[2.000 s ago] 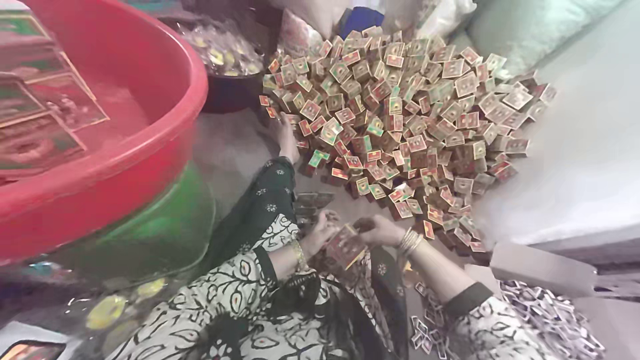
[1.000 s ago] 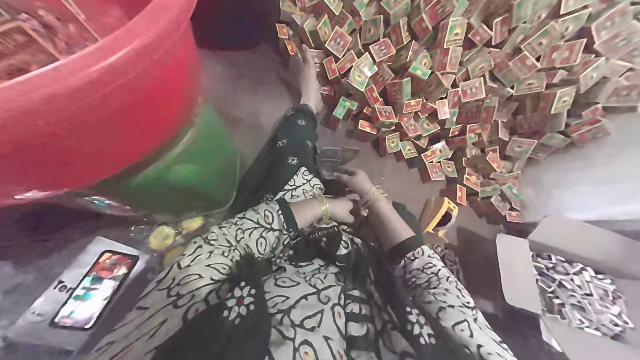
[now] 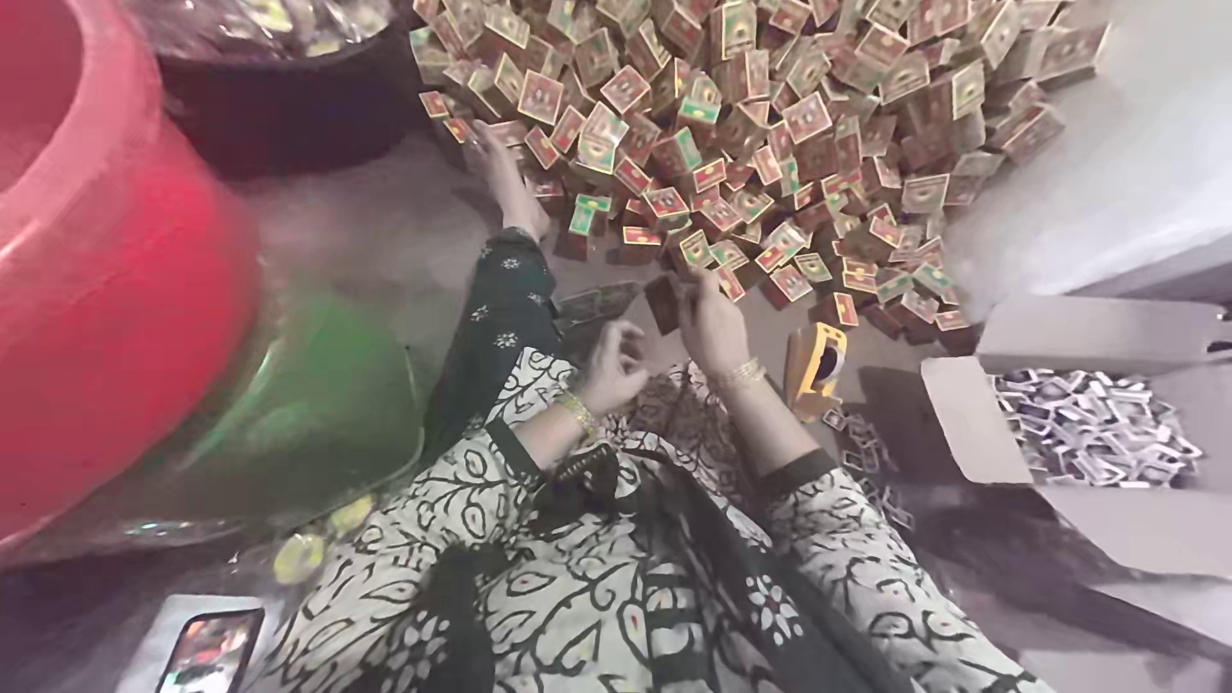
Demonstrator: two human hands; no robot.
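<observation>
My right hand (image 3: pixel 710 322) is at the near edge of a large heap of small printed boxes (image 3: pixel 741 125), its fingers on a dark small box (image 3: pixel 662 304). To its left, my left hand (image 3: pixel 616 371) is above my lap with curled fingers and nothing plainly in it. A clear plastic packet (image 3: pixel 599 302) lies on the floor just beyond my left hand. The yellow tape dispenser (image 3: pixel 818 371) stands to the right of my right forearm.
An open cardboard box (image 3: pixel 977 423) of small pale pieces (image 3: pixel 1097 428) is at the right, with loose ones (image 3: pixel 866 443) beside it. A red plastic tub (image 3: pixel 183 318), a green container (image 3: pixel 318 395) and a dark basin (image 3: pixel 289 115) stand left. A phone (image 3: pixel 212 650) lies lower left.
My hands were close together over my lap; now they are apart, the right one reaching forward to the heap with a small box at its fingers. The view has shifted.
</observation>
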